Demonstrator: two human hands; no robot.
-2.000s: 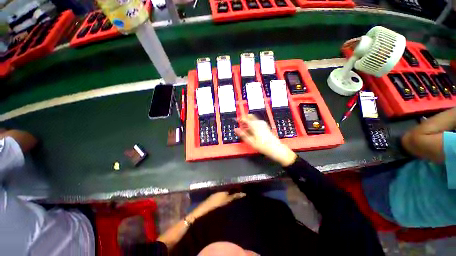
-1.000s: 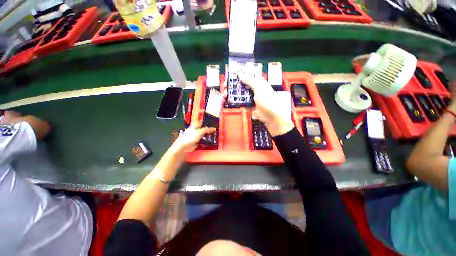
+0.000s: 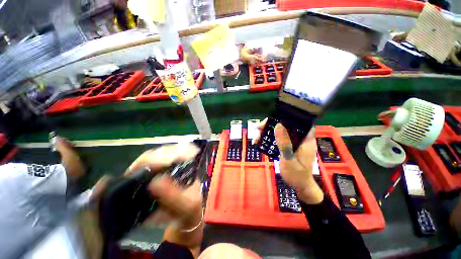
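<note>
My right hand (image 3: 298,164) holds an open flip phone (image 3: 290,119) up above the red tray (image 3: 237,220), its screen lit white. My left hand (image 3: 177,202) is blurred at lower left, fingers around a dark, blurred open phone (image 3: 126,202) close to the camera. In the tray, two open phones stand at the upper left (image 3: 235,141), an open one lies in the lower row (image 3: 288,195), partly behind my right hand, and two closed ones lie at the right (image 3: 348,192). Two lower-left pockets are empty.
A small fan (image 3: 417,124), red pen (image 3: 392,184) and open flip phone (image 3: 418,197) are right of the tray. A pen cup (image 3: 178,83) hangs on the post. Another blurred hand (image 3: 164,157), owner unclear, shows left of the tray. A person in grey sits left.
Both hands have risen from the tray. The right-hand phone is nearer and tilted; the left hand has moved left with a phone. The view has tipped up.
</note>
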